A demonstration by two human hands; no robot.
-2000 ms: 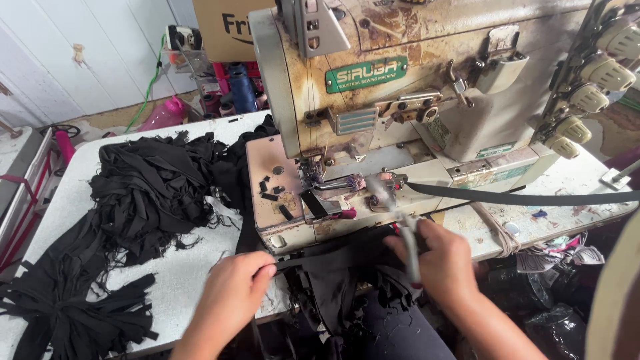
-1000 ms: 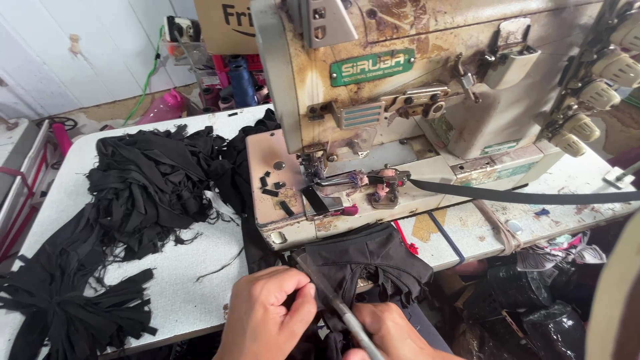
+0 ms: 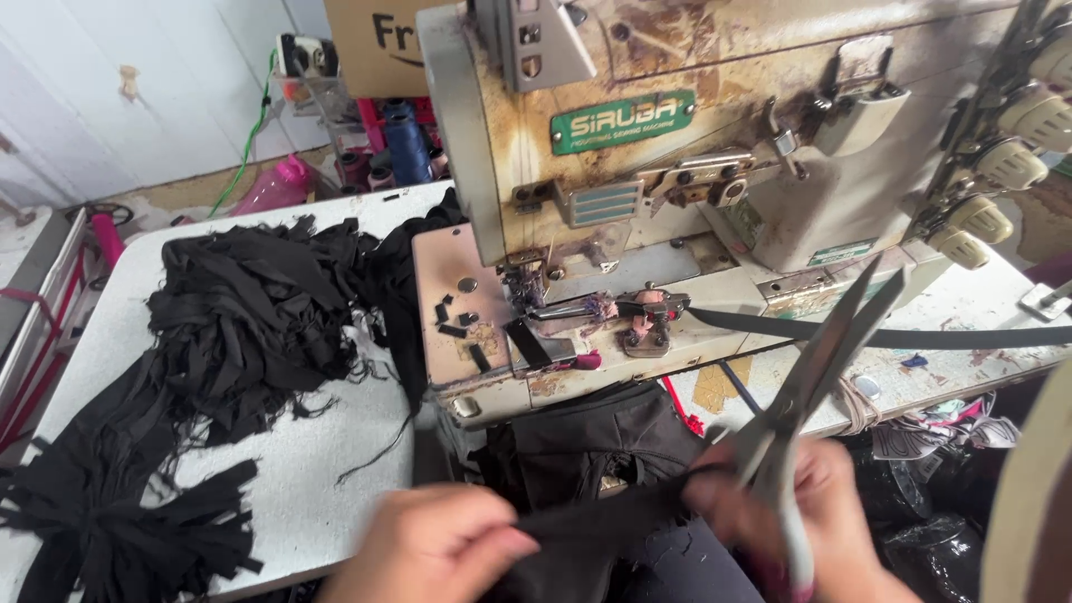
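Observation:
My left hand point(image 3: 435, 544), blurred, pinches one end of a stretch of black fabric point(image 3: 603, 523) in front of the sewing machine. The fabric's other end is between the fingers of my right hand point(image 3: 796, 502), which also holds metal scissors point(image 3: 808, 377), blades parted and pointing up. More black fabric point(image 3: 578, 440) hangs below the bed of the Siruba industrial sewing machine point(image 3: 486, 243). A black elastic band point(image 3: 888, 337) runs from the right into the machine's guide. Short black offcuts point(image 3: 452, 330) lie on the bed plate.
A heap of black fabric strips point(image 3: 251, 310) covers much of the white table point(image 3: 310, 494) at the left. Thread cones point(image 3: 408, 142), a pink bottle point(image 3: 276, 186) and a cardboard box point(image 3: 368, 50) stand behind. Black plastic bags point(image 3: 934, 548) lie below right.
The scissors, pointed down at the fabric a second ago, now point up in my right hand. My hands have moved apart, with the black fabric stretched between them.

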